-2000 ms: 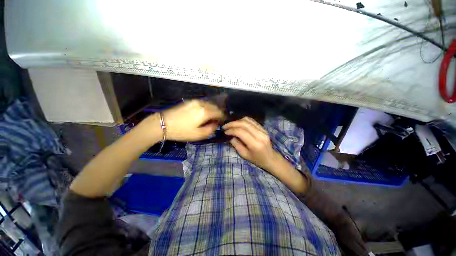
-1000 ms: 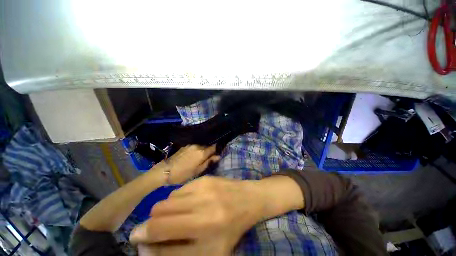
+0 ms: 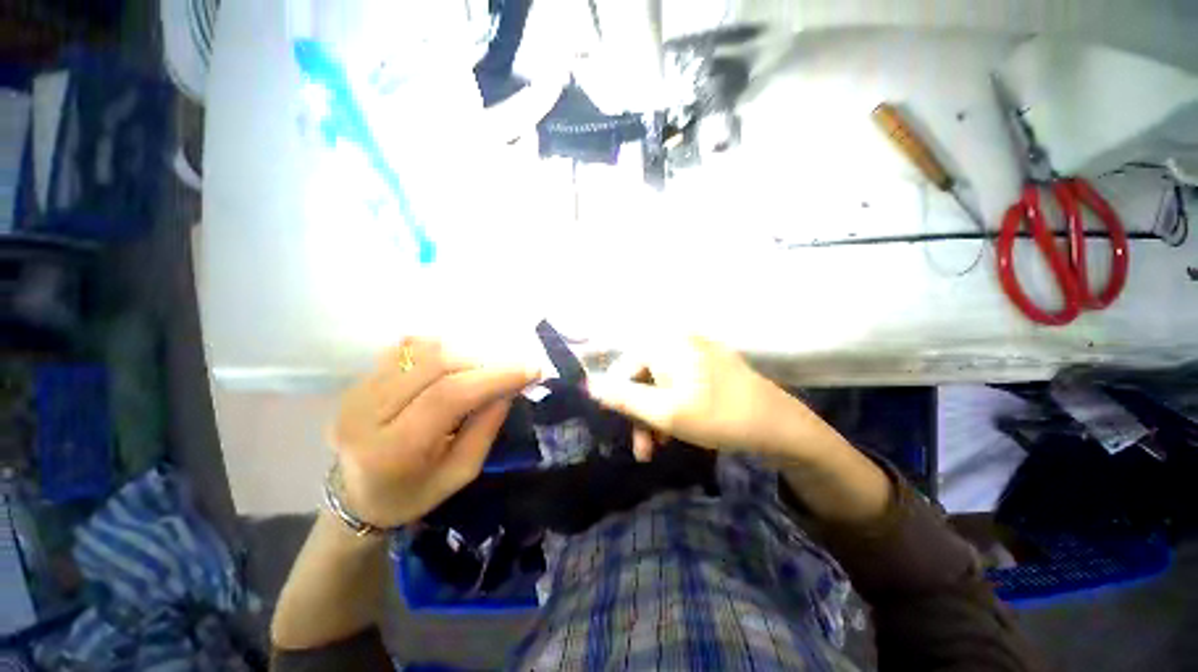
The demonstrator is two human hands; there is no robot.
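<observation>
A dark panel (image 3: 561, 357) with a pointed end lies over the table's front edge, and more dark material hangs down across the plaid lap. My left hand (image 3: 427, 427) holds a small white piece (image 3: 536, 391) between thumb and fingers at the panel's left side. My right hand (image 3: 690, 398) grips the panel's right side between thumb and fingers. Another dark piece (image 3: 578, 129) with pale stitching lies at the needle area (image 3: 650, 147), which glare partly washes out.
Red-handled scissors (image 3: 1062, 250) and a wooden-handled awl (image 3: 920, 147) lie on the right of the white table (image 3: 815, 315). The blue lamp tube (image 3: 368, 151) is at upper left. Blue baskets (image 3: 1077, 571) with dark pieces stand below.
The view has shifted to show more of the table. My hands have moved up to its front edge, with the dark panel and small white piece now visible between them.
</observation>
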